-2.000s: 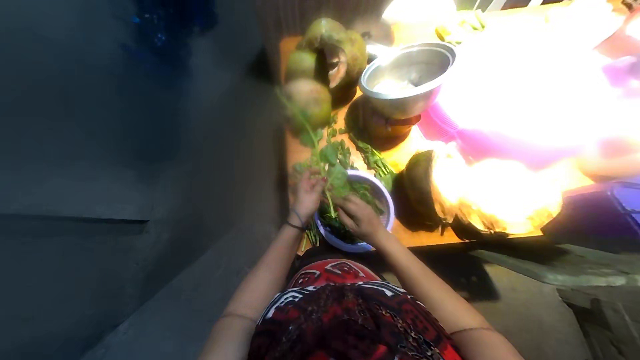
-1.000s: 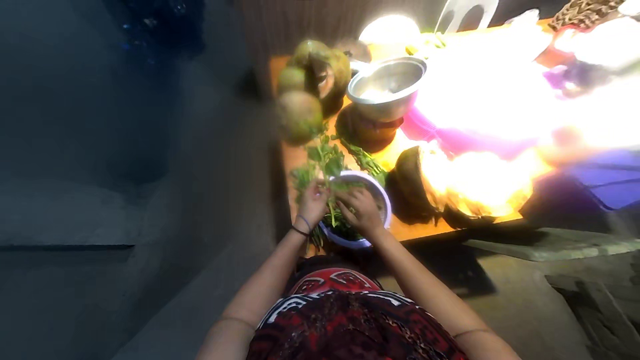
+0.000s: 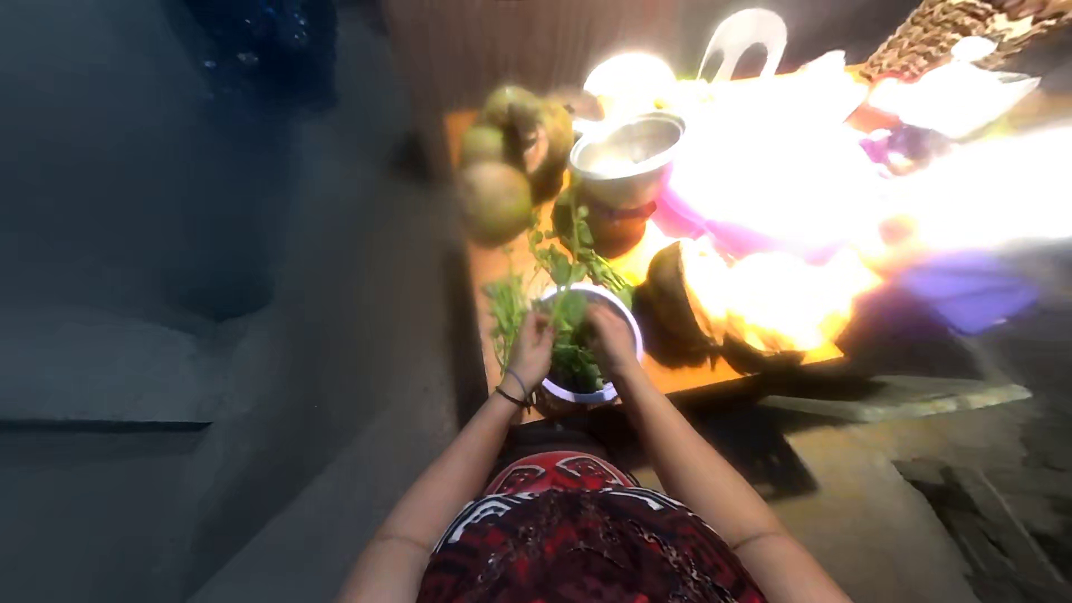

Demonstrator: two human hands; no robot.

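A round bowl with a pale lavender rim stands at the table's near edge, with green leaves inside. My left hand is at the bowl's left side, its fingers closed on a leafy green stem that reaches up past the rim. Inside the right part of the bowl is my right hand, close to the leaves; its fingertips are blurred, so what it holds cannot be told. More leafy sprigs lie on the table left of the bowl, and others beyond it.
Green coconuts sit at the table's left edge. A metal pot rests behind the bowl, above a brown round object. An opened husk stands close on the right. Glare hides much of a pink basin. A white chair is behind.
My right hand has moved down into the bowl, a little apart from the left. The leafy stem remains at my left hand. The view has shifted somewhat.
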